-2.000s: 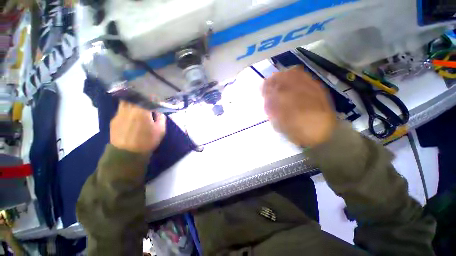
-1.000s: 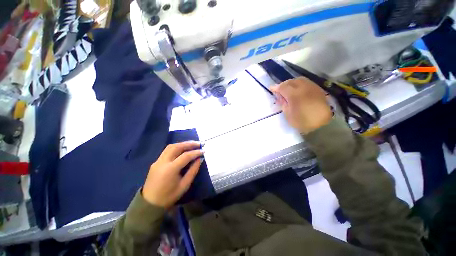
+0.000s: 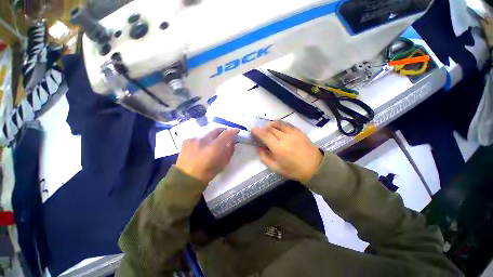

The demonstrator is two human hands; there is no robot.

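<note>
My left hand [image 3: 208,154] and my right hand [image 3: 286,149] are close together in front of the needle area. Between their fingers they hold a narrow strip [image 3: 230,123], navy with a pale grey-white face. Its full length is hidden by the fingers. The presser foot and needle area [image 3: 201,118] is just up and left of the fingertips. A large navy cut panel [image 3: 102,189] lies flat to the left, partly under my left forearm.
The white JACK machine head [image 3: 227,48] spans the top. Right of the needle lie navy strips [image 3: 286,97], black-handled shears [image 3: 346,111], small metal parts [image 3: 357,74] and orange-handled snips [image 3: 409,60]. A measuring tape [image 3: 254,189] runs along the front edge. A long navy bundle [image 3: 27,200] lies far left.
My right hand has come left from beside the strips, and my left hand has left the panel's edge. The hands now meet on a narrow strip. The view has shifted, showing more at the right.
</note>
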